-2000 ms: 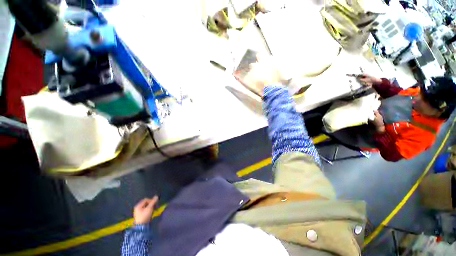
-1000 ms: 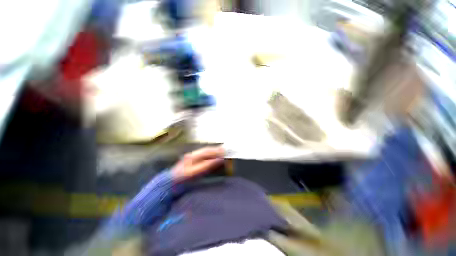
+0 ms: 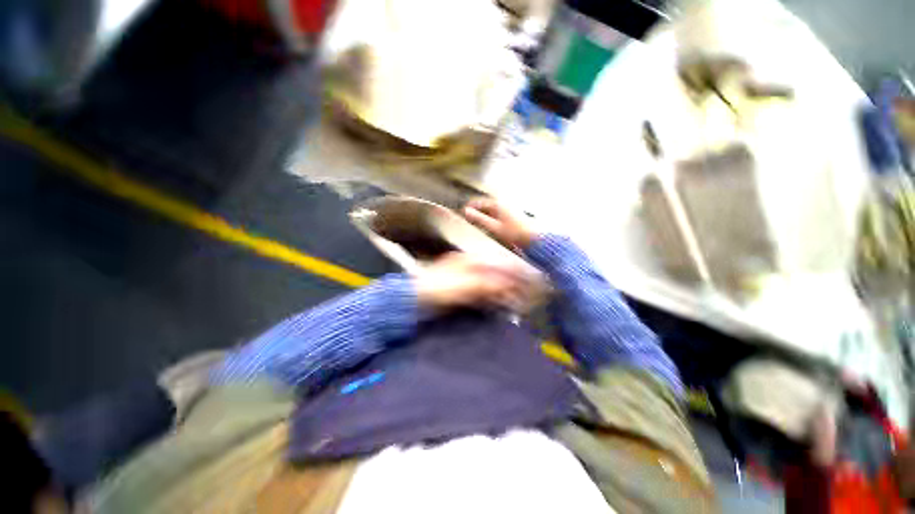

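A beige bag body [image 3: 441,223] is in front of my apron, its dark opening facing up and left. My left hand [image 3: 472,282] lies across its near side, blurred, with the fingers pointing right. My right hand [image 3: 499,220] is at its far right edge, with the fingers on the rim. Both hands hold the bag just off the table's near edge. What the fingertips pinch is too blurred to tell.
A bag stack [image 3: 421,85] with yellow edges lies at the table edge ahead. The press's green panel [image 3: 584,64] shows behind it. Grey-brown bag pieces [image 3: 727,216] lie on the white table [image 3: 602,216]. A person in orange [image 3: 853,490] is at lower right.
The view has turned, so the table now sits up and to the right. My hands have come together in front of the apron, and a beige bag is now between them.
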